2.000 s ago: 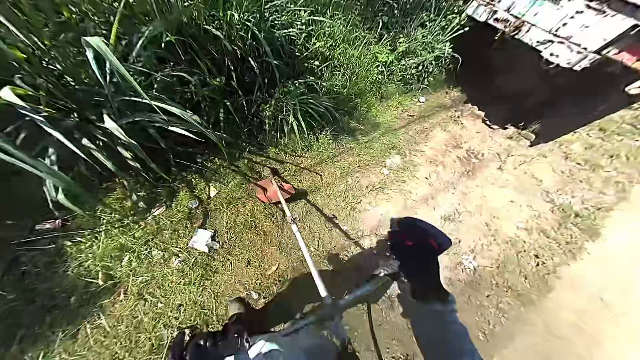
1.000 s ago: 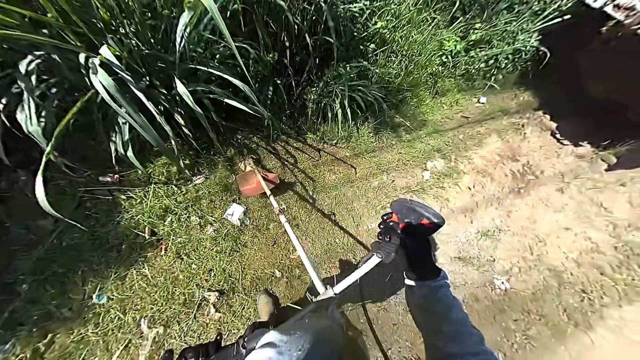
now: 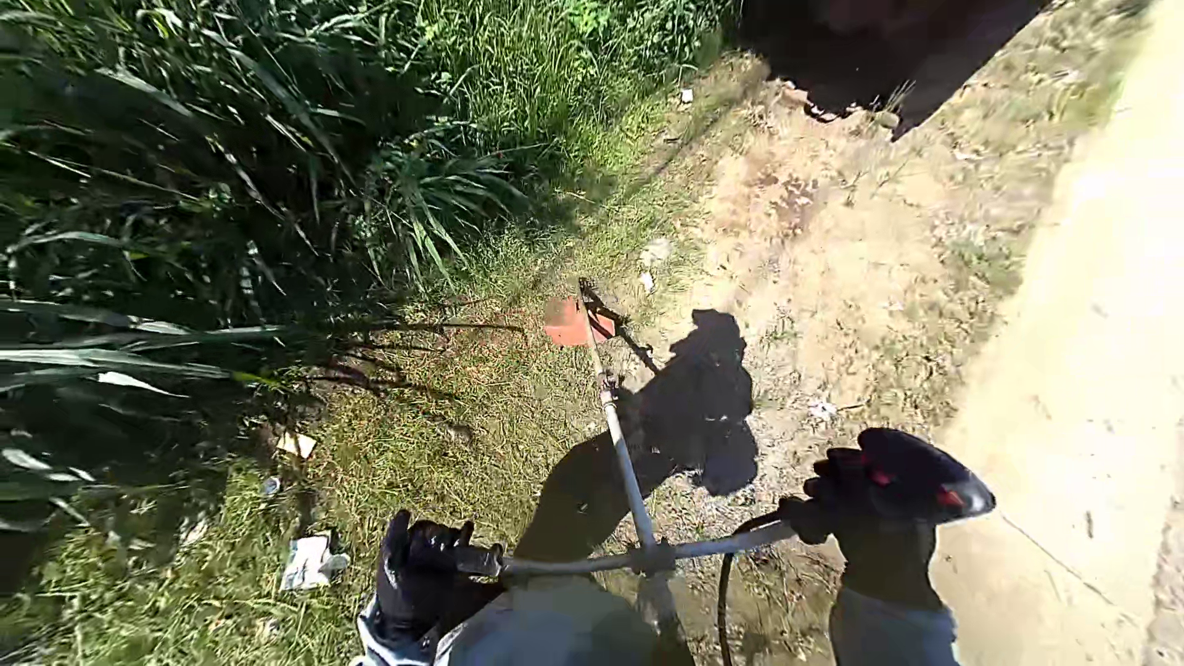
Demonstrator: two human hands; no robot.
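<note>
A brush cutter's pale metal shaft (image 3: 624,462) runs from the bottom centre up to an orange-red guard (image 3: 578,322) over short grass. Its cutting head is too blurred to make out. A crosswise handlebar (image 3: 592,562) is clamped to the shaft. My left hand (image 3: 430,569), in a black glove, is closed on the left grip. On the right, my right hand (image 3: 856,499), also black-gloved, holds the other grip, beside a black and red rounded part (image 3: 925,479). A black cable (image 3: 724,601) curves down from the bar's right side.
Tall, long-bladed grass (image 3: 231,176) stands at the left and top. White litter (image 3: 310,562) lies on the mown grass at lower left. Bare dirt (image 3: 832,250) stretches right towards a bright pale paved strip (image 3: 1064,444). A dark shadowed area (image 3: 869,55) is at the top right.
The guard has swung right, away from the tall grass. Both hands and the handlebar have swung round with it, and my left hand shows more fully. The view has shifted.
</note>
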